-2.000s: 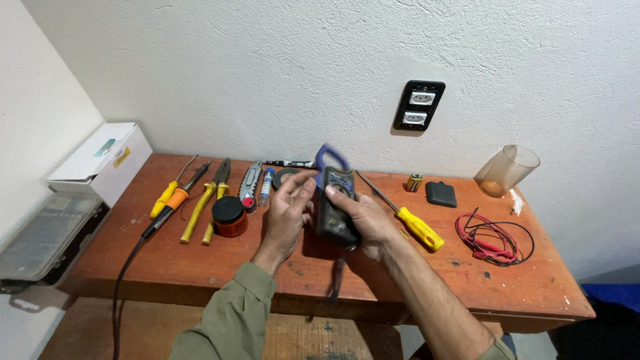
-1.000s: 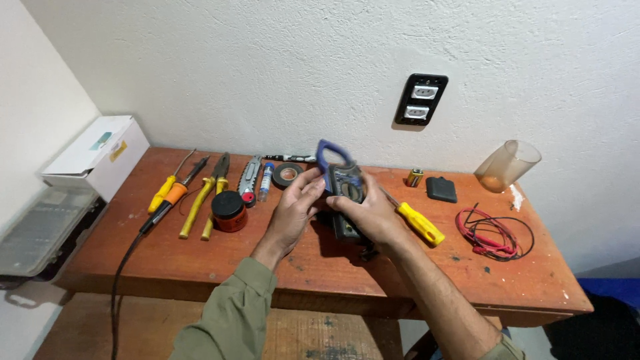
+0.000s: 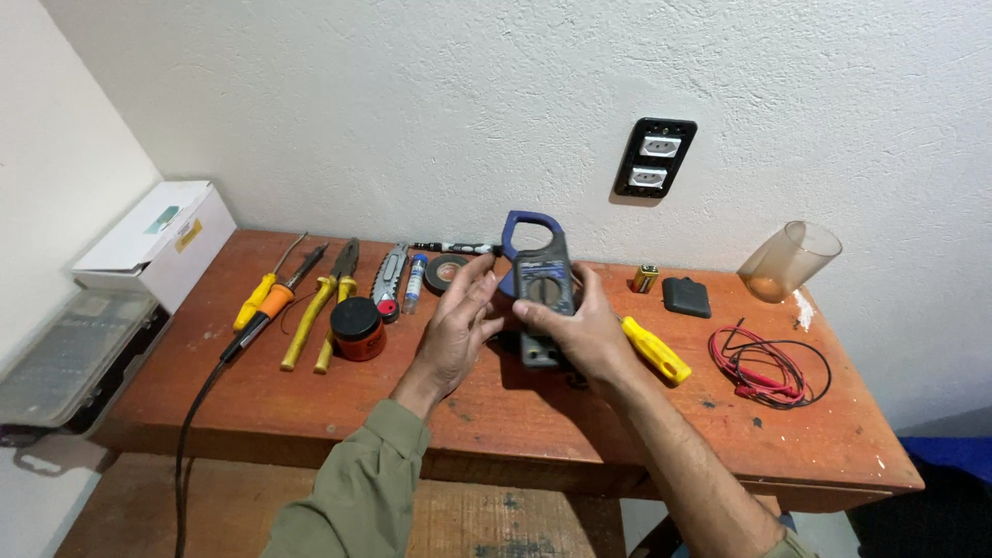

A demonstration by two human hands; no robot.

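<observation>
My right hand (image 3: 585, 329) holds a clamp meter (image 3: 544, 291) with a blue jaw and a dark body, its thumb across the lower face and its dial facing up. Just left of the meter is my left hand (image 3: 459, 329), fingers apart and pointing at it; whether a fingertip touches the meter is unclear. A yellow-handled screwdriver (image 3: 655, 350) lies right of my right hand. Beyond it are a 9 V battery (image 3: 645, 278), a black battery cover (image 3: 687, 297) and coiled red and black test leads (image 3: 763, 368). Black electrical tape (image 3: 446, 273) lies behind my left hand.
On the left of the wooden table (image 3: 496, 434) lie a soldering iron (image 3: 271, 302), another yellow screwdriver (image 3: 256, 302), pliers (image 3: 310, 318), a lidded jar (image 3: 358, 329), a utility knife (image 3: 389, 279) and a small tube (image 3: 415, 283). A white box (image 3: 163, 240) and plastic case (image 3: 77, 356) flank them; a clear cup (image 3: 790, 263) stands right.
The meter's face has turned toward the camera and is plainer to see. My left hand has moved off the meter's jaw side and opened, while my right hand keeps its hold.
</observation>
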